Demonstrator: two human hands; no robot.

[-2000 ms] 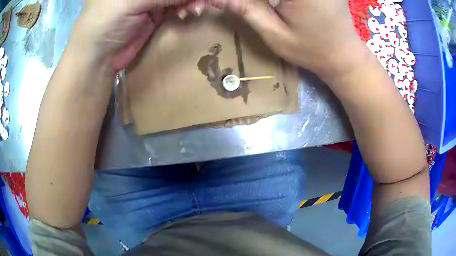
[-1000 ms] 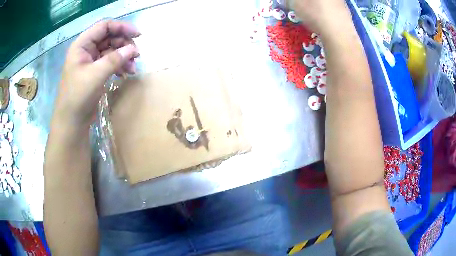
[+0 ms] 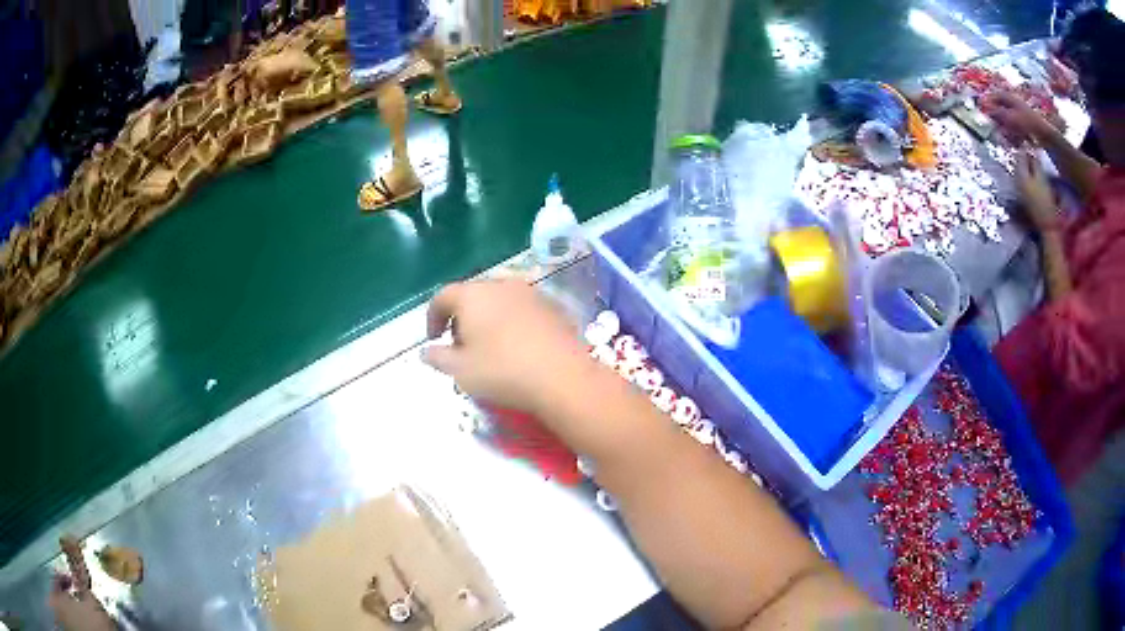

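Observation:
My right hand (image 3: 500,339) is over the far end of the bench, beside the heap of small red parts (image 3: 537,444). Its thumb and forefinger are bent towards each other; whether they hold anything cannot be told. White discs with red marks (image 3: 660,394) lie to the right of the heap, partly behind my forearm. My left hand (image 3: 80,610) is cut off at the bottom left, small and blurred, just below two tan-brown pieces (image 3: 121,565). The cardboard pad (image 3: 333,561) lies at the bottom, with the small white glue cup (image 3: 399,610) and dark stains on it.
A lavender tray (image 3: 728,394) holds a clear bottle, yellow item and blue piece. A white glue bottle (image 3: 554,228) stands beside it. A blue bin (image 3: 1042,555) holds red and white parts. Figurine legs (image 3: 392,136) stand on the green belt (image 3: 247,247). Another person (image 3: 1073,284) works at right.
The view has swung up and to the right, bringing in the belt and the other person. My right hand now shows at the far side of the red heap. My left hand is nearly out of view.

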